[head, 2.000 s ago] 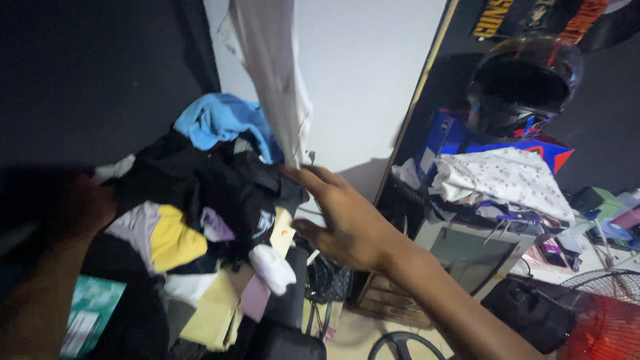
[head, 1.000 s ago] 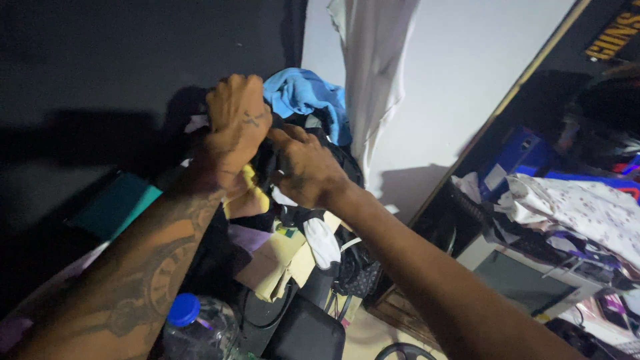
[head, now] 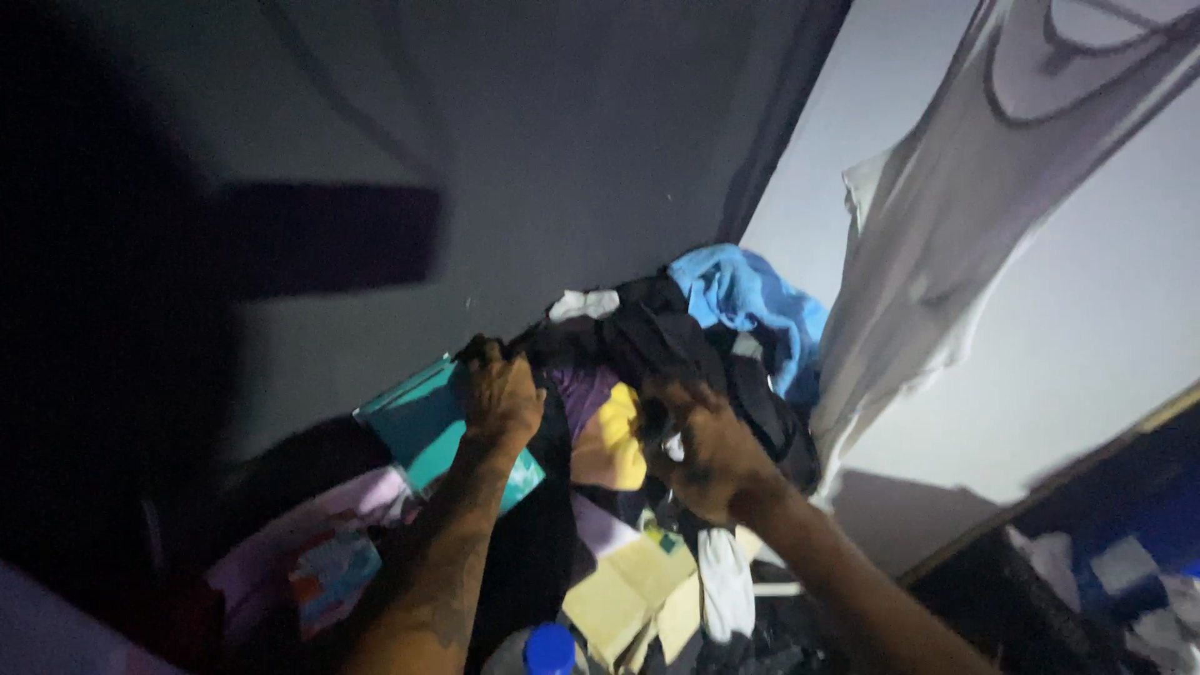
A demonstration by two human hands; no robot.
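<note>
My left hand (head: 502, 389) grips dark cloth at the left side of a heap of clothes, just above a teal package (head: 422, 422). Over the middle of the heap is my right hand (head: 698, 445), fingers bent on black cloth (head: 661, 342); whether it grips the cloth is unclear. A yellow cloth (head: 619, 436) and a purple one (head: 577, 389) lie between my hands. Behind the right hand, a blue cloth (head: 745, 291) tops the heap, and a small white cloth (head: 586, 305) lies at its back edge.
A white garment (head: 947, 206) hangs against the white panel at right. Nearer me are a bottle with a blue cap (head: 550, 647), crumpled beige paper or card (head: 633, 591) and a white cloth (head: 726, 586). A dark wall rises behind the heap.
My hands, close together over the heap one second ago, are now apart, the left one beside the teal package. The view has swung left.
</note>
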